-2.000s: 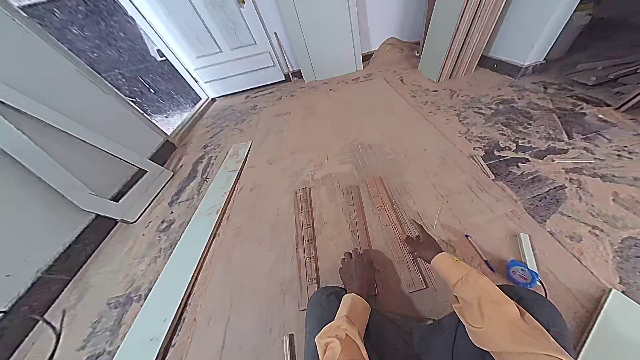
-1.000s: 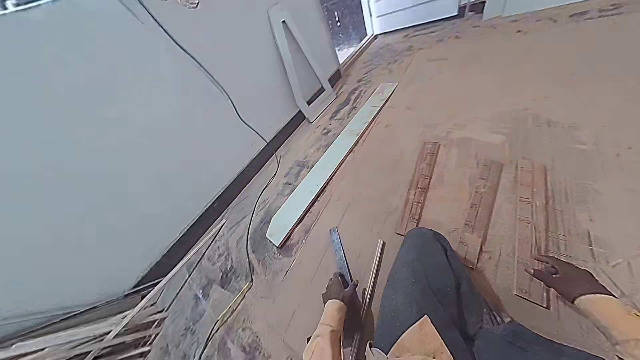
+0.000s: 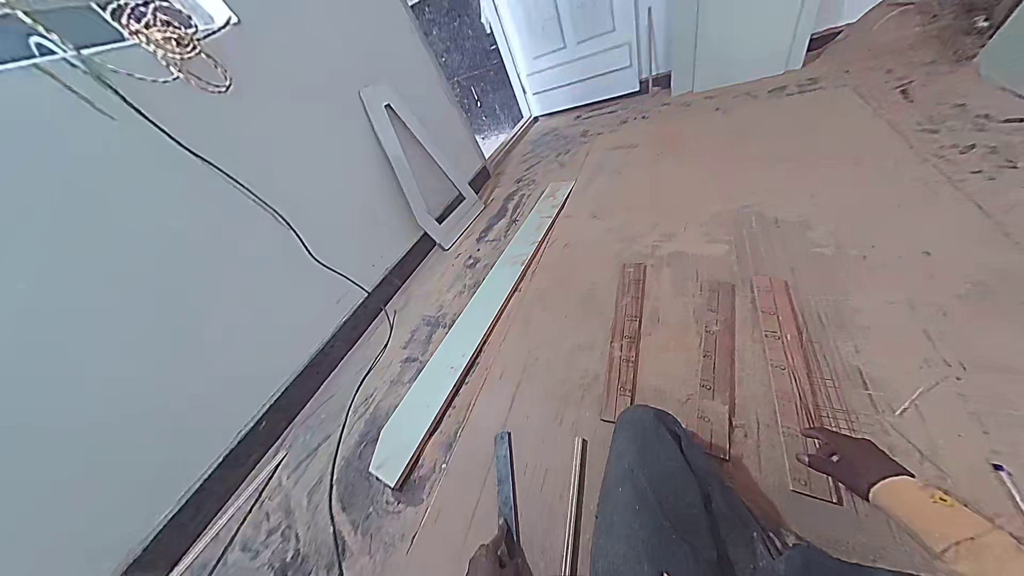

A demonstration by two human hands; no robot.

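Three flat reddish-brown wooden strips with pencil-like marks lie on the dusty board: a left strip (image 3: 626,344), a middle strip (image 3: 716,368) and a right strip (image 3: 788,384). My right hand (image 3: 860,462) rests at the near end of the right strip, fingers apart, on its edge. My left hand (image 3: 498,556), cut off by the bottom edge, is closed on the near end of a narrow grey metal strip (image 3: 506,480), which looks like a ruler. Close beside it lies a thin wooden strip (image 3: 574,508). My knee (image 3: 652,456) hides part of the floor between the hands.
A long pale green board (image 3: 472,336) lies left of the strips. A white triangular frame (image 3: 416,172) leans on the wall. A black cable (image 3: 352,392) runs down to the floor. A pen (image 3: 1006,484) lies at the right. A white door (image 3: 576,60) stands at the back.
Two seconds ago my left hand was by the middle strip; one second ago it was at the grey metal strip. My right hand stays by the right strip. The view swung left, then partly back.
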